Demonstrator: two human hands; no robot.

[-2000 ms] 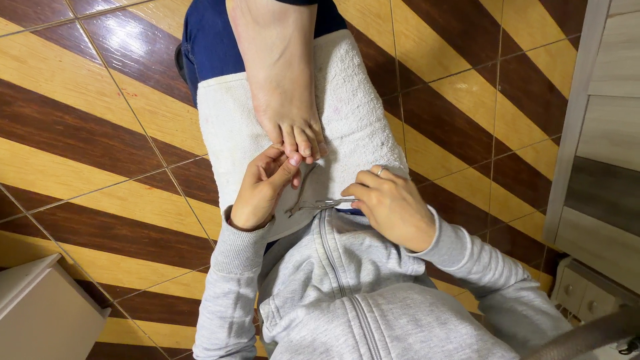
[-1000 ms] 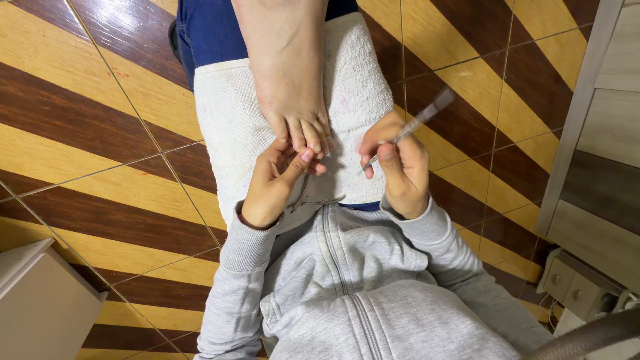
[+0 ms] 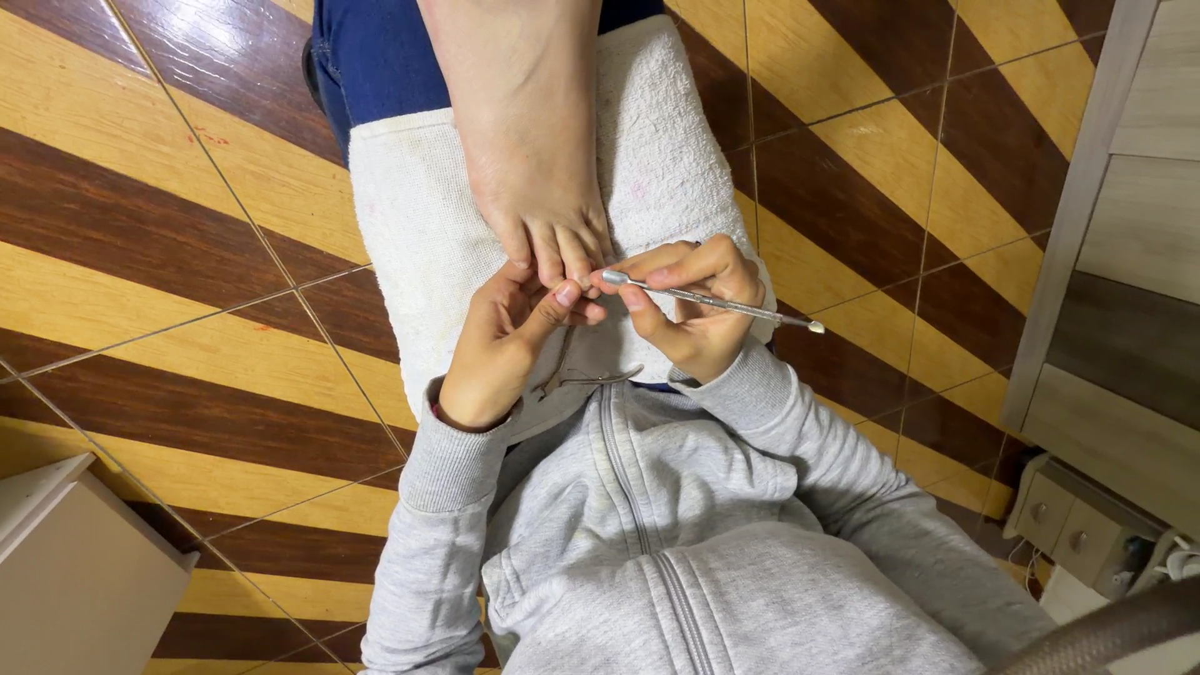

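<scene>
Another person's bare foot (image 3: 539,159) rests on a white towel (image 3: 403,206) spread over my lap. My left hand (image 3: 506,342) holds the toes at the foot's front edge, thumb on top and fingers beneath. In my right hand (image 3: 698,300) is a metal cuticle pusher (image 3: 741,307), pinched between thumb and fingers; its spoon-shaped end lies by the toes and its other end points right. A pair of metal nippers (image 3: 600,378) lies low on the towel between my hands, partly hidden.
A white cabinet or box (image 3: 84,562) stands at lower left. Grey wood-look panels (image 3: 1125,309) run along the right side, with a small beige drawer unit (image 3: 1078,525) and cables below. A dark curved tube-like thing (image 3: 1116,633) crosses the lower right corner. The floor is striped tile.
Two seconds ago my right hand was at the nippers on the towel. It then raised the cuticle pusher, and has now moved left to the toes with it. My left hand stays at the toes.
</scene>
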